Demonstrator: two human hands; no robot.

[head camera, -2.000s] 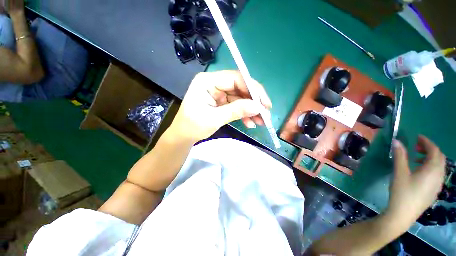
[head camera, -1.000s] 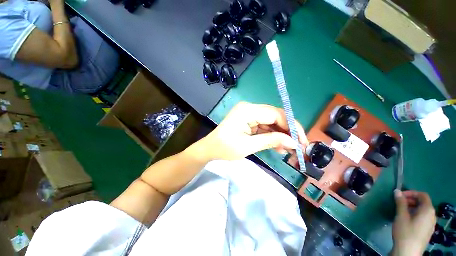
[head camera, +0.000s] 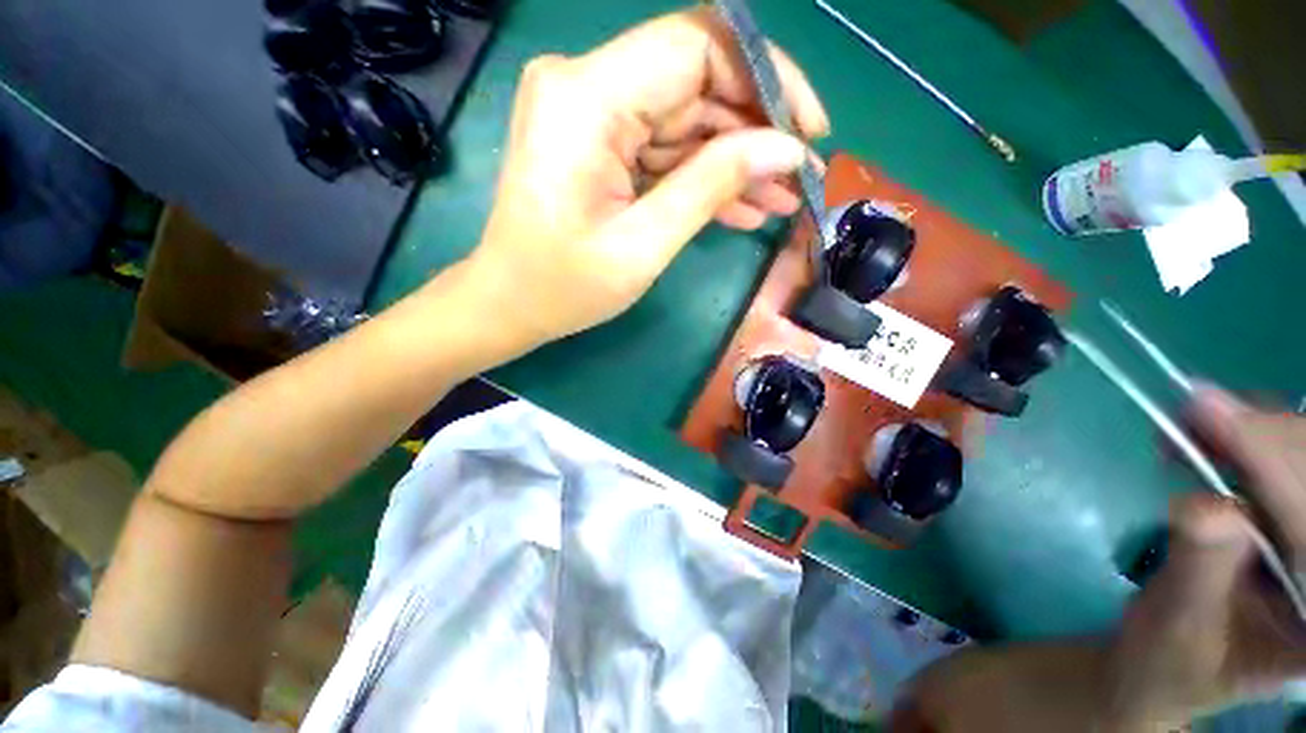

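My left hand pinches a long narrow strip between thumb and fingers. The strip's lower end is beside the upper-left black shell on the red-brown fixture; whether it touches cannot be told. More black shells sit in the fixture, at the right, lower left and lower right, each beside a matte block. My right hand, blurred at the lower right, holds silver tweezers with the two arms apart, tips toward the fixture's right side.
A thin dark rod lies beyond the fixture. A white glue bottle and crumpled tissue are at the right. Black shells sit on the dark mat at upper left. An open cardboard box is below the bench edge.
My left hand has moved with the strip from the fixture's near left corner to the upper-left shell. My right hand has raised the tweezers, and their arms now show apart. The view has shifted.
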